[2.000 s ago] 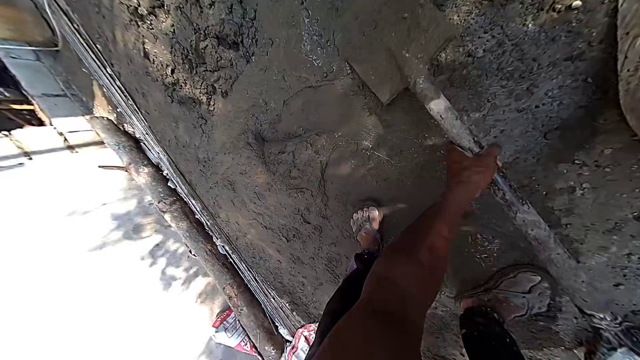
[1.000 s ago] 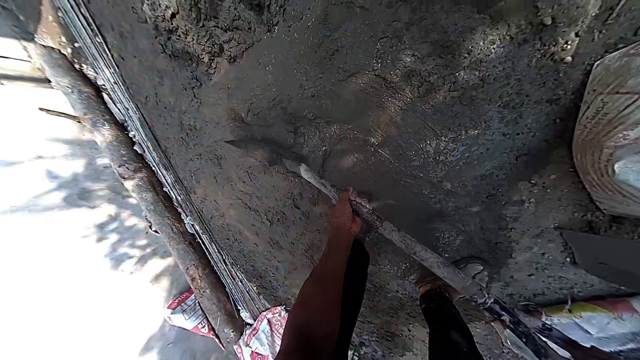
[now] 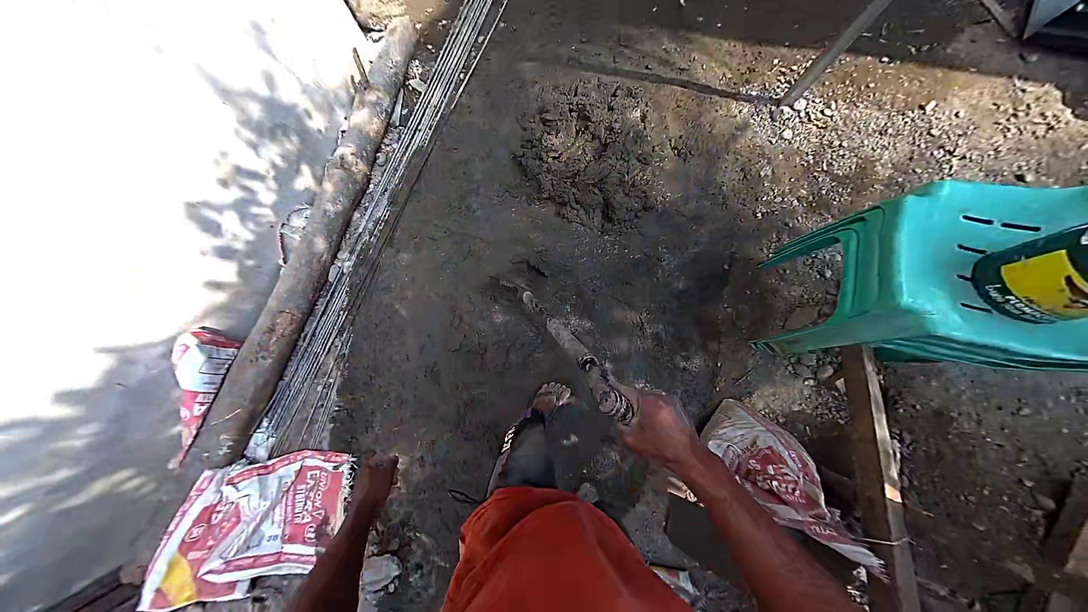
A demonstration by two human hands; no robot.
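Note:
My right hand [image 3: 650,418] is closed around the upper end of a long wooden handle [image 3: 565,336], which slants up and left into grey wet concrete or mud [image 3: 459,340]. The blade at its far end is sunk or hidden there. My left hand [image 3: 380,469] hangs low at the left, beside a printed cement sack [image 3: 280,514]; it is dark, and its fingers do not show well. A bare, muddy foot [image 3: 552,396] stands in the mix just left of the handle. A rough heap of wet mix [image 3: 595,161] lies farther ahead.
A log [image 3: 327,212] and bundled long thin strips [image 3: 399,178] run along the left edge. On the right are a green plastic chair [image 3: 918,263] bearing a dark container [image 3: 1037,276], a wooden plank [image 3: 875,450] and another sack [image 3: 765,459]. A pole [image 3: 833,51] leans at the top right.
The view has swung widely, bringing in the chair and the orange clothing. The tool's flat blade, plain two seconds ago, no longer shows. My left hand has come into view.

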